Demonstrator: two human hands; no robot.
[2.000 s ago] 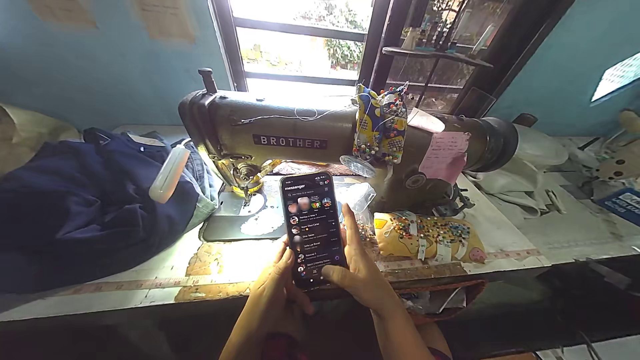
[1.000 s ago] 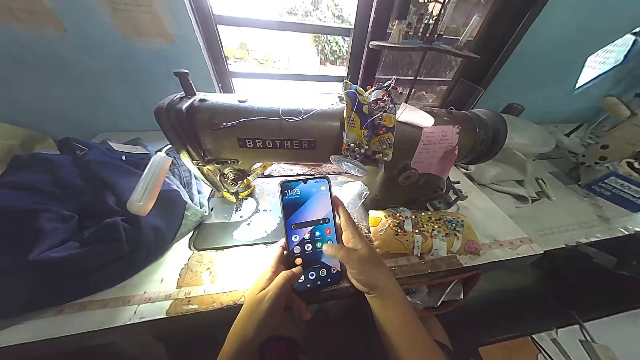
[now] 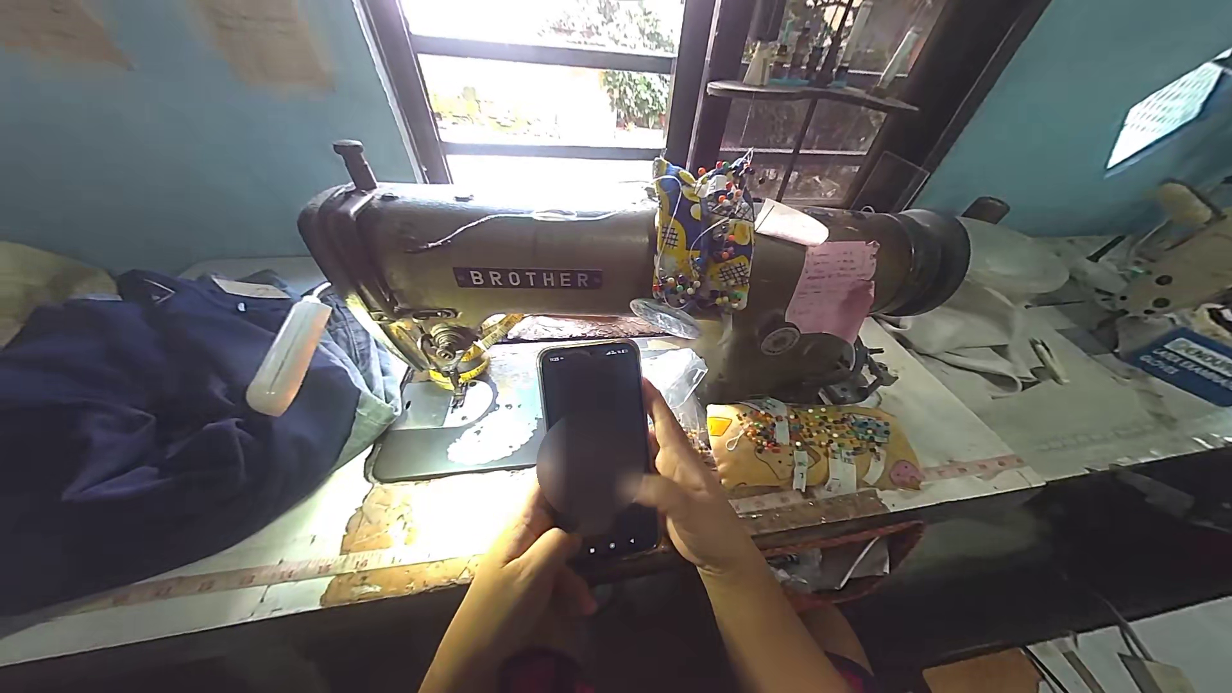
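Note:
Both my hands hold a black smartphone (image 3: 597, 433) upright at the table's front edge, its screen mostly dark. My left hand (image 3: 539, 568) grips its lower left side. My right hand (image 3: 688, 496) holds the right side, the thumb over the lower screen. Behind the phone stands a Brother sewing machine (image 3: 539, 241) with a lit needle area. A blue and yellow pincushion (image 3: 707, 241) full of pins hangs on its arm, beside a pink note (image 3: 834, 289) bearing handwriting. Right of my right hand lies a yellow pincushion (image 3: 813, 448) with many pins.
Dark blue fabric (image 3: 173, 423) is heaped at the left. A whitish plastic bottle (image 3: 289, 356) hangs or leans by the machine's head. A measuring tape (image 3: 241, 576) runs along the table's front edge. White cloth (image 3: 972, 318) lies at the right, near a blue box (image 3: 1184, 364).
The phone's screen has gone from a chat list to a home screen with icons, and now to a mostly dark display. Both hands have kept hold of the phone.

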